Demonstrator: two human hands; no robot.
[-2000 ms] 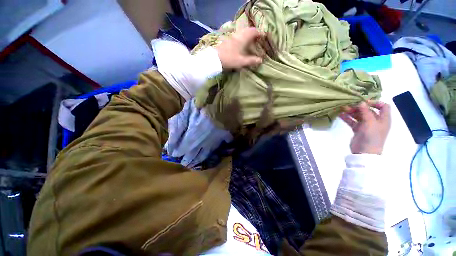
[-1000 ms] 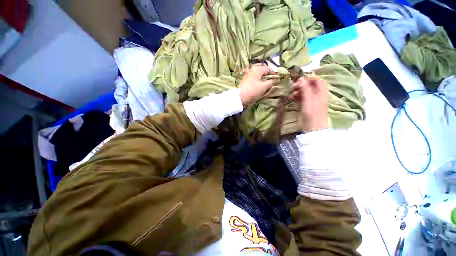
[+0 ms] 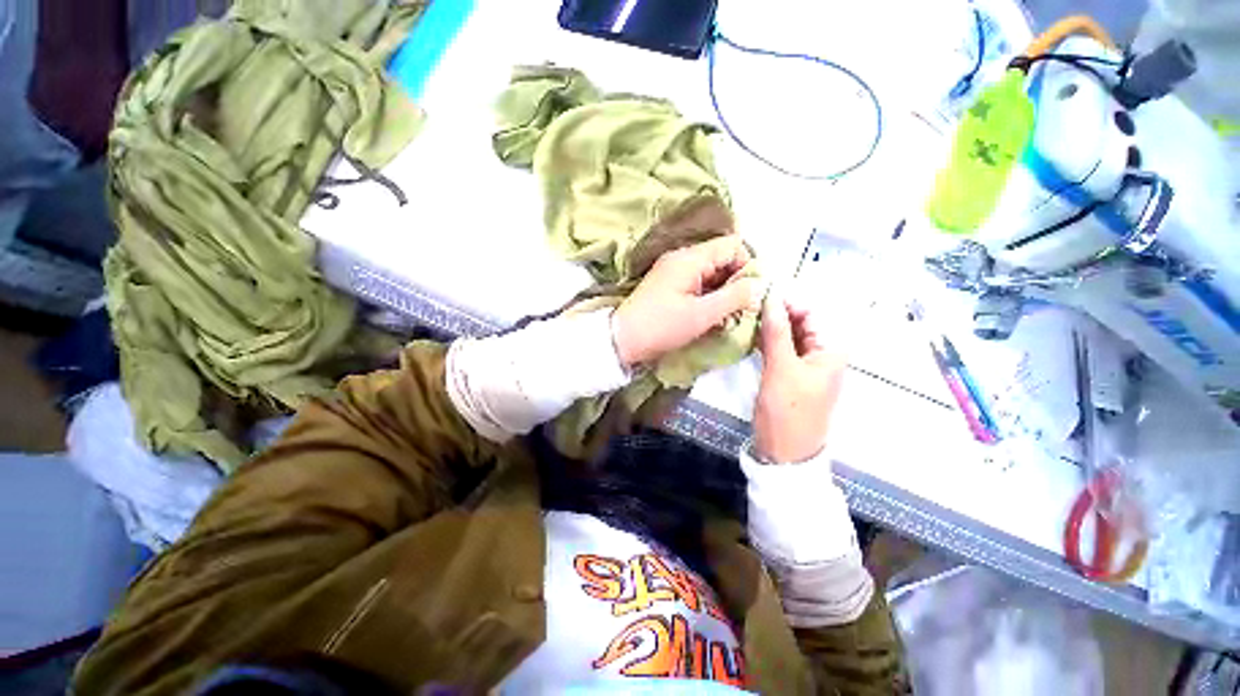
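Observation:
A light olive-green knit garment piece (image 3: 619, 170) with a darker brown strip (image 3: 684, 229) lies bunched on the white table, partly hanging over its front edge. My left hand (image 3: 690, 302) grips the cloth beside the brown strip. My right hand (image 3: 793, 374) is close to it, fingertips pinched together at the right edge of the cloth. Something small and white shows between the fingertips, too small to name. A larger heap of green cloth (image 3: 225, 231) lies at the left and hangs over the table edge, with a dark cord (image 3: 367, 184) beside it.
The sewing machine head (image 3: 1088, 163) with a lime-green tag (image 3: 982, 152) stands at the right. Pens (image 3: 966, 390) and red-orange scissor handles (image 3: 1104, 525) lie before it. A black phone (image 3: 639, 19) and blue cable (image 3: 870, 136) lie at the far side. The table's front edge (image 3: 938, 525) has ruler markings.
The view has turned right, bringing the machine into view. Both hands have moved with one green piece away from the large heap and hold it near the front edge.

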